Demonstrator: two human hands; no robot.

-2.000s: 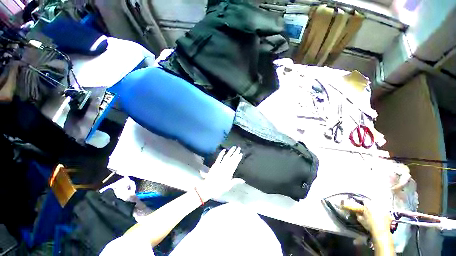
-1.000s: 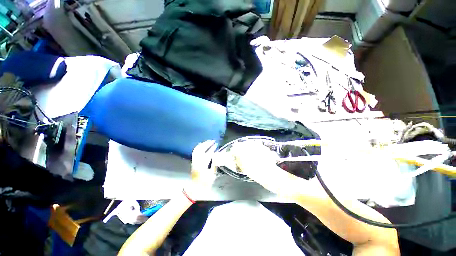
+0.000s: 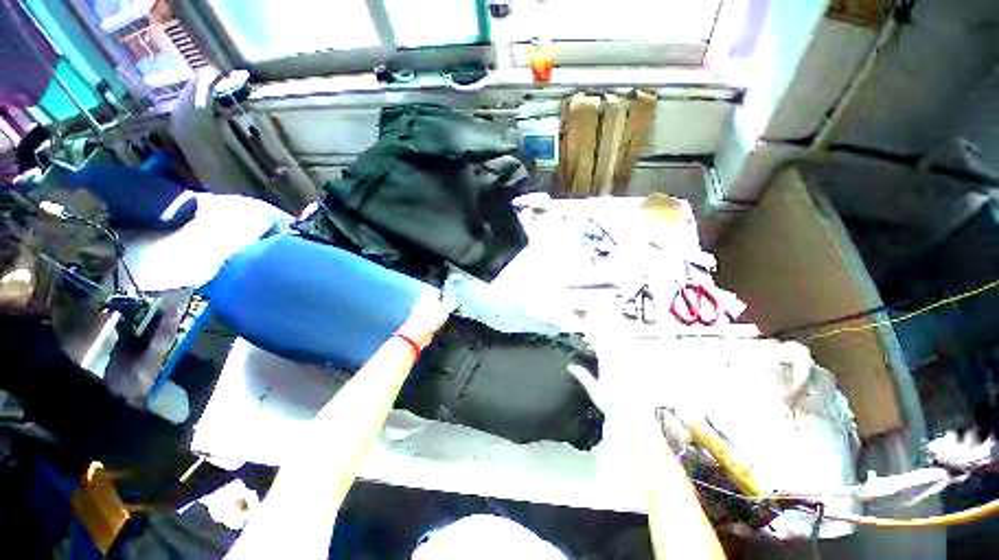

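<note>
A black garment piece [image 3: 498, 383] lies over the right part of the long blue padded form [image 3: 318, 295], with a greyish-white strip along its back edge. My left hand [image 3: 425, 319] is at the garment's left back edge, its fingers closed on the cloth. My right hand [image 3: 613, 399] is at the garment's right end, thumb towards the cloth; it is overexposed and its grip is unclear. The steam iron, with a yellow-brown handle [image 3: 723, 454], stands at the table's right front, out of my hands and partly hidden by my right forearm.
A black cloth pile [image 3: 422, 191] lies behind the form. Red-handled scissors [image 3: 693, 304] and a small dark tool [image 3: 640, 305] lie at the back right. A hose [image 3: 920, 518] runs from the iron to the right. A wooden stool [image 3: 101, 505] is at lower left.
The iron was moved left over the garment in my right hand, and now stands at the right, released. My left hand has moved to the garment's back edge. The view has tilted up.
</note>
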